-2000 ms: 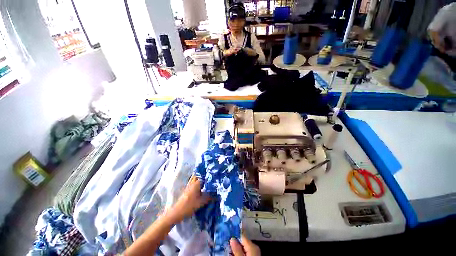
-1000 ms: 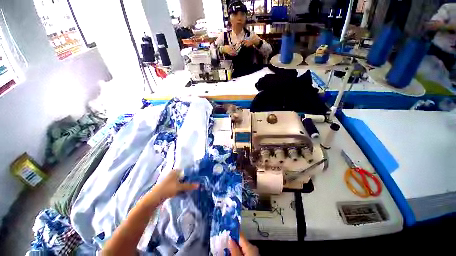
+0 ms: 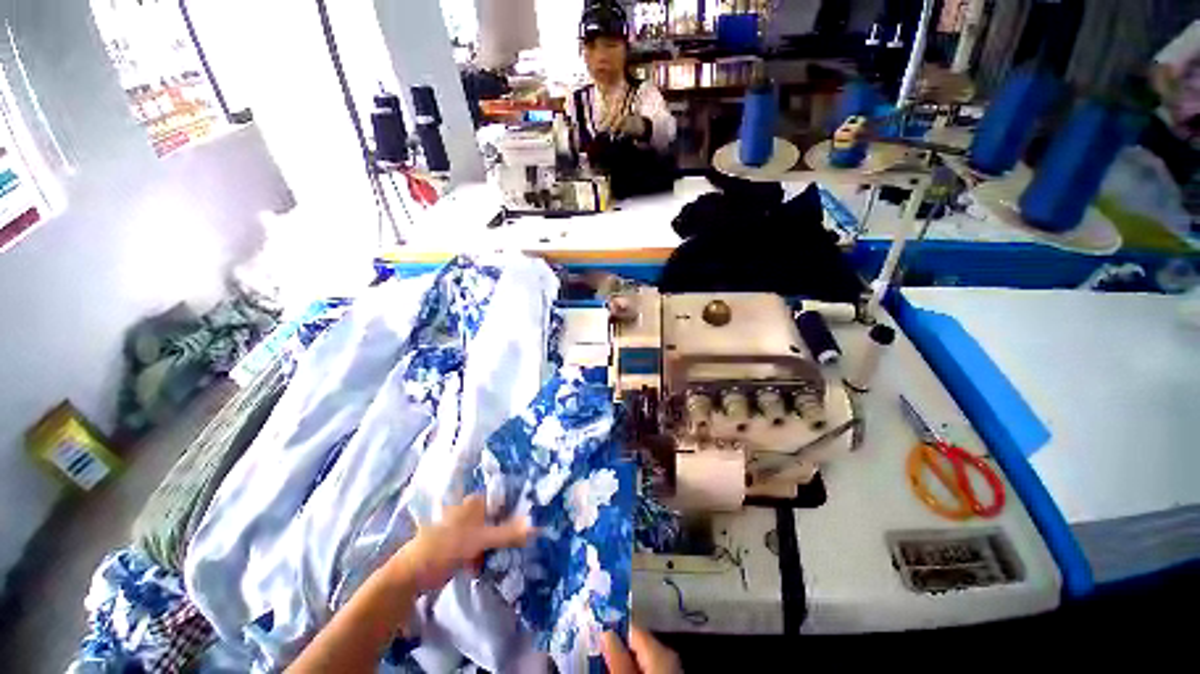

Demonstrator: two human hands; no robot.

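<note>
A blue floral fabric piece with white flowers (image 3: 579, 507) lies flat in front of me, its right edge along the left end of the cream overlock machine (image 3: 737, 349). My left hand (image 3: 463, 537) is on the fabric's left side, fingers pointing right; whether it pinches the cloth is unclear. My right hand (image 3: 638, 650) is cut off by the bottom edge of the picture, its thumb and finger closed on the fabric's near right edge. The needle area is dark and blurred.
Pale-backed floral fabric (image 3: 316, 461) is heaped left. Scissors with orange-red handles (image 3: 954, 479) and a small-parts tray (image 3: 957, 561) lie right of the machine. Black fabric (image 3: 763, 244) lies behind it. A person (image 3: 619, 112) sits opposite. Blue thread cones (image 3: 1076, 165) stand at far right.
The floral fabric has been spread flatter and wider beside the machine. My left hand has moved slightly down from where it was a second ago. My right hand stays at the near edge.
</note>
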